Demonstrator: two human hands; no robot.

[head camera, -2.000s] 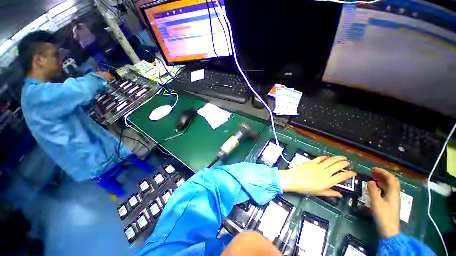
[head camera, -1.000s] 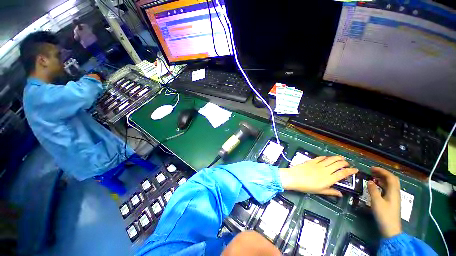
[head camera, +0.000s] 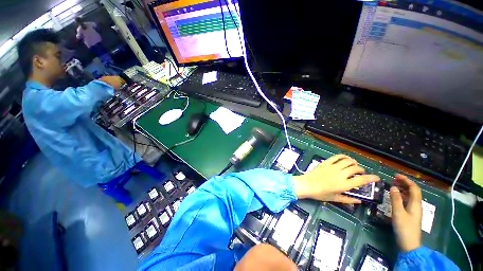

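Observation:
My left hand [head camera: 336,179] reaches in from the left over the clear blister tray [head camera: 449,211]. Its fingers and thumb hold a black handset [head camera: 365,191] with a lit or printed pale face. My right hand [head camera: 408,211] is beside it, thumb and fingers curved and apart, holding nothing that I can see. A labelled handset [head camera: 385,204] lies in the tray at its thumb, partly hidden. More handsets with white labels lie in the pockets, such as one at the tray's left end [head camera: 287,159] and one in front [head camera: 328,246]. A white cable [head camera: 273,106] runs down behind my left hand; its end is hidden.
A scanner [head camera: 246,148] lies left of the tray on the green mat [head camera: 175,138]. Black mouse [head camera: 196,123], white mouse [head camera: 170,116] and paper sheet [head camera: 227,119] lie beyond. Keyboards [head camera: 392,132] and monitors stand behind. A tray of handsets [head camera: 153,211] is lower left. A person in blue [head camera: 69,127] works at left.
My left fingers have curled more around the handset, which has shifted slightly and tilted. My right hand has barely moved. Green rows now show on the left monitor.

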